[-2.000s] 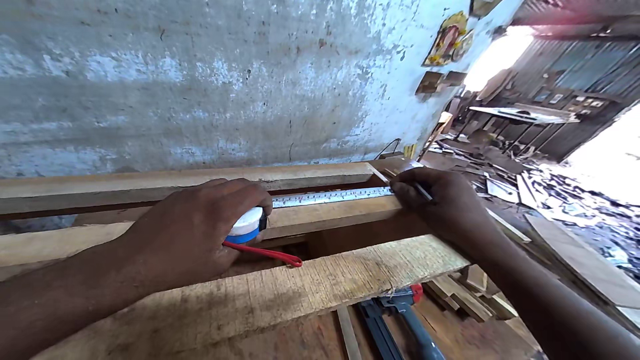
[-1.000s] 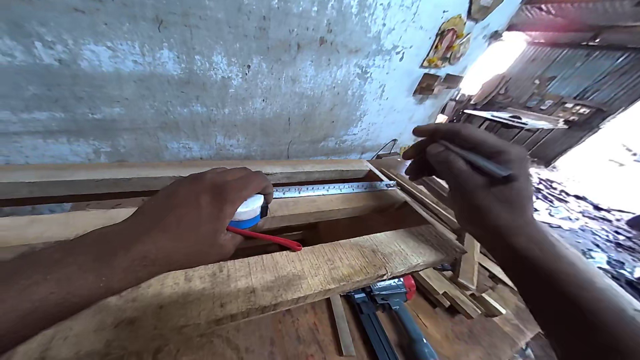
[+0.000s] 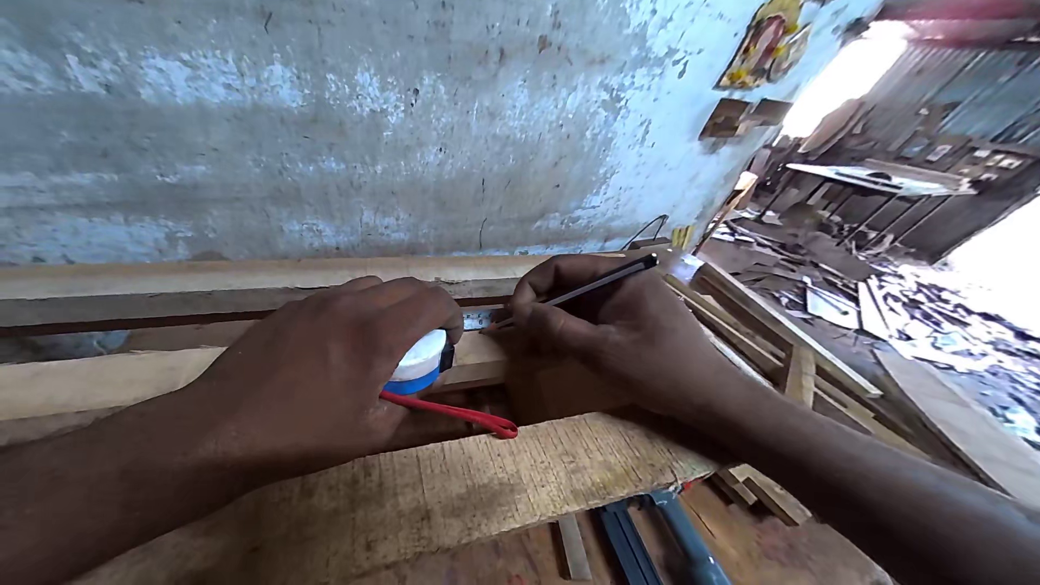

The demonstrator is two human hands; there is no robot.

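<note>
My left hand [image 3: 325, 370] grips a white and blue tape measure [image 3: 421, 361], whose red wrist strap [image 3: 455, 412] hangs over the gap between the boards. A short stretch of its blade [image 3: 479, 318] shows along the middle wooden board [image 3: 479, 349]; the rest is behind my right hand. In my right hand [image 3: 605, 325] is a dark pencil [image 3: 601, 281], tilted, its point down at the lower edge of the blade. A wider wooden board [image 3: 487, 479] lies nearer to me, and another board [image 3: 244, 280] runs along the wall.
Below the near board lies a grey-blue power tool [image 3: 658, 536], partly hidden, beside a thin wood strip [image 3: 574, 546]. Wood offcuts [image 3: 764, 491] and long strips [image 3: 780, 325] lie to the right. The painted wall [image 3: 325, 146] stands behind the boards. Farther back is a white-topped table [image 3: 881, 179] among scattered scraps.
My right hand was near the blade's far end, then lifted off to the right; now it is back down at the blade, closer to my left hand. My left hand keeps hold of the tape measure.
</note>
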